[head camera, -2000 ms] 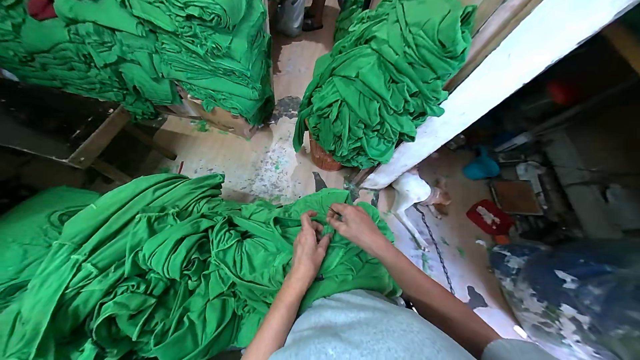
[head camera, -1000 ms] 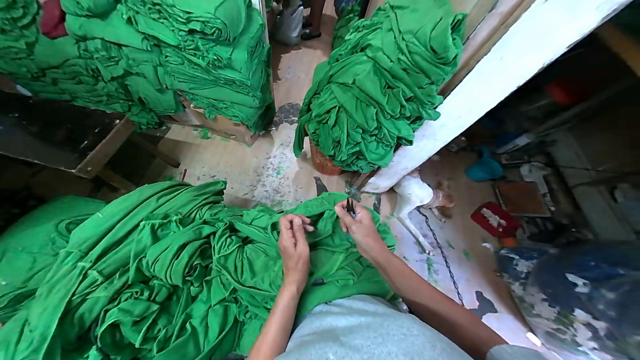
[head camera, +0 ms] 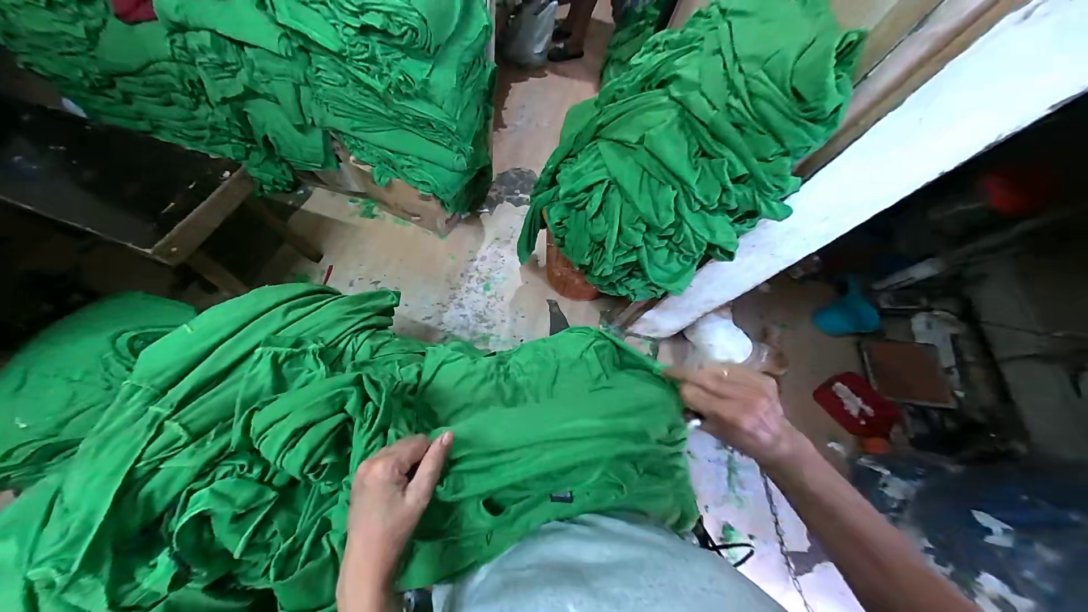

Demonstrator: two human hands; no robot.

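Note:
Green fabric garments (head camera: 544,408) lie bunched and partly spread across my lap, with a small dark tag showing near my waist. My right hand (head camera: 735,408) pinches the far right edge of the spread piece; something small and metallic shows under its fingers, too little seen to name. My left hand (head camera: 399,484) rests at the left part of the same piece, thumb up and fingers curled; whether it grips the cloth is hard to tell. More crumpled green cloth (head camera: 195,442) heaps up left of my left hand.
Tall piles of green cloth (head camera: 382,85) stand at the back left, another heap (head camera: 680,161) beside a white post (head camera: 884,195). A dark wooden table (head camera: 110,170) is at left. On the floor at right are a white animal (head camera: 718,336), a chain (head camera: 782,535) and a red tray (head camera: 857,404).
My hands were close together on the cloth; now they are wide apart, the right moved right and the left moved left. The cloth between them is spread flatter.

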